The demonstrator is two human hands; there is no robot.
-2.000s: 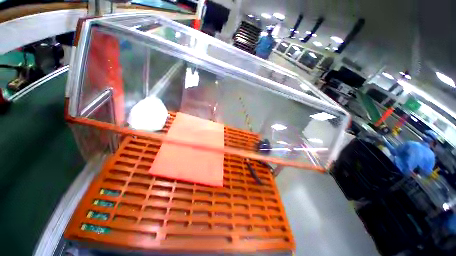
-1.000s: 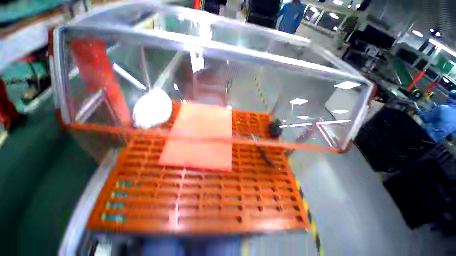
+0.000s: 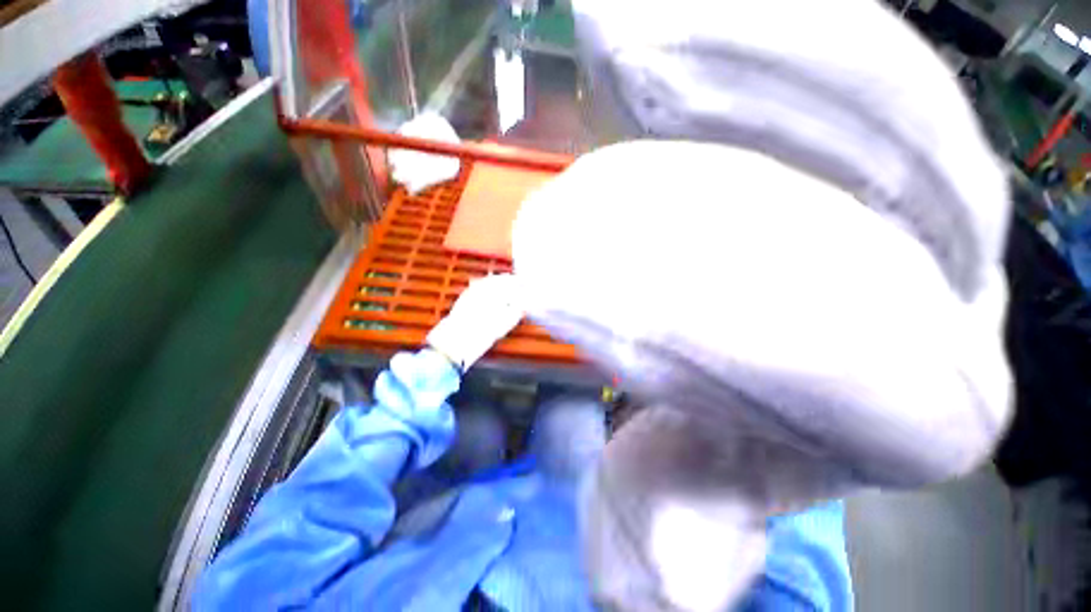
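Note:
My right hand (image 3: pixel 754 275), in a white glove, is very close to the camera, large, overexposed and blurred. Its fingers cover much of the middle and right of the view. Whether it holds anything cannot be told. My left hand (image 3: pixel 481 320), in a white glove with a blue sleeve, is over the front edge of the orange slotted grate (image 3: pixel 419 257). Its fingertips are hidden behind my right hand. A flat red-orange sheet (image 3: pixel 485 209) lies on the grate, partly covered by my right hand. Small green pieces (image 3: pixel 365 323) show at the grate's left side.
A clear shield hood (image 3: pixel 371 78) with an orange lower edge stands over the rear of the grate. A whitish lump (image 3: pixel 425 153) is at left rear. A dark green conveyor (image 3: pixel 156 299) runs along the left. Black objects (image 3: pixel 1043 359) stand at far right.
Both gloved hands and blue sleeves have come into view. The view has shifted, so the grate appears smaller and higher. My right hand now hides the grate's right part and most of the hood.

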